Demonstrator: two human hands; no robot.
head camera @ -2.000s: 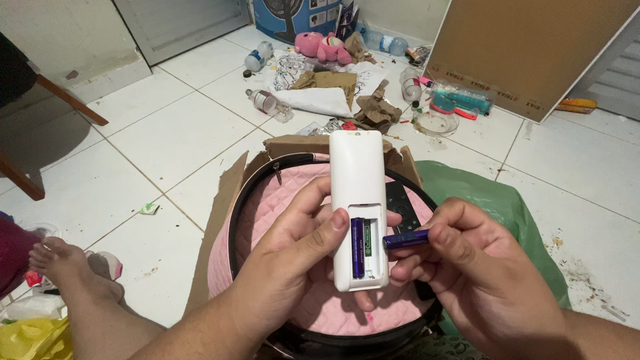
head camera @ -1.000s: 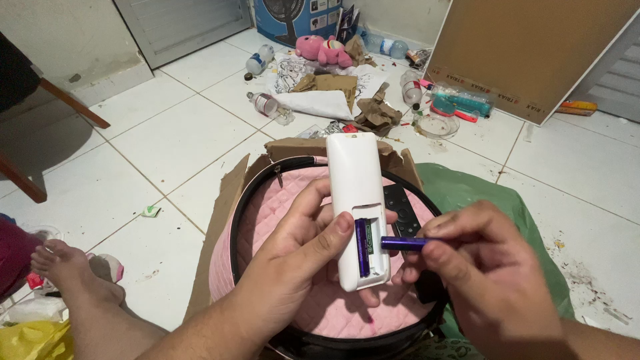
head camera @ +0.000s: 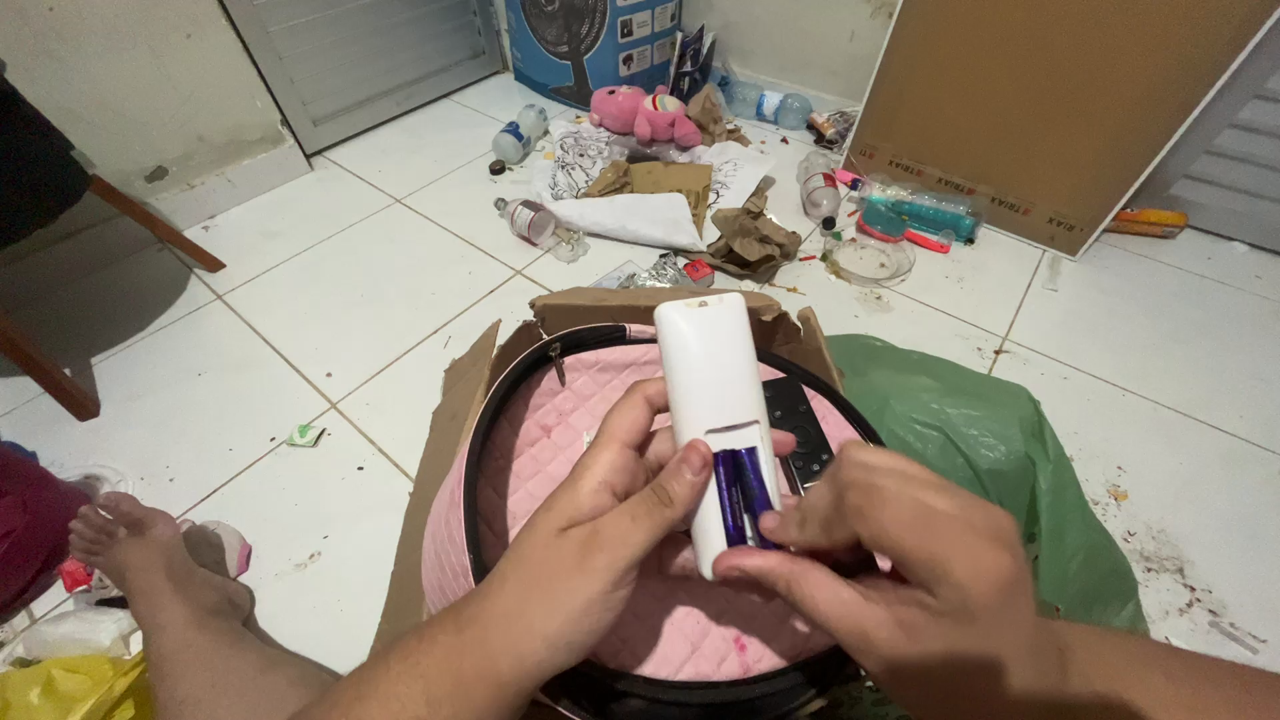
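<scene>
A white remote control [head camera: 708, 370], its back facing me and its battery bay uncovered, is gripped in my left hand [head camera: 610, 510]. One purple battery [head camera: 728, 500] lies in the left side of the bay. A second purple battery [head camera: 753, 480] is in the right side, slightly slanted, with the fingers of my right hand [head camera: 880, 550] on its lower end. My right thumb touches the bottom edge of the remote. Behind and below the hands is a round pink quilted case [head camera: 540, 430] with a black rim, and a black remote control [head camera: 797, 425] lies on it.
Torn cardboard [head camera: 440, 460] surrounds the case, with a green plastic bag [head camera: 960, 450] at its right. Farther off on the tiles are plastic bottles [head camera: 528, 222], crumpled brown paper [head camera: 755, 240] and a pink plush toy [head camera: 645, 115]. A bare foot [head camera: 130, 540] is at left.
The second purple battery, held crosswise beside the remote in the earlier frames, now lies lengthwise in the bay. My right hand has moved in to the remote's lower end.
</scene>
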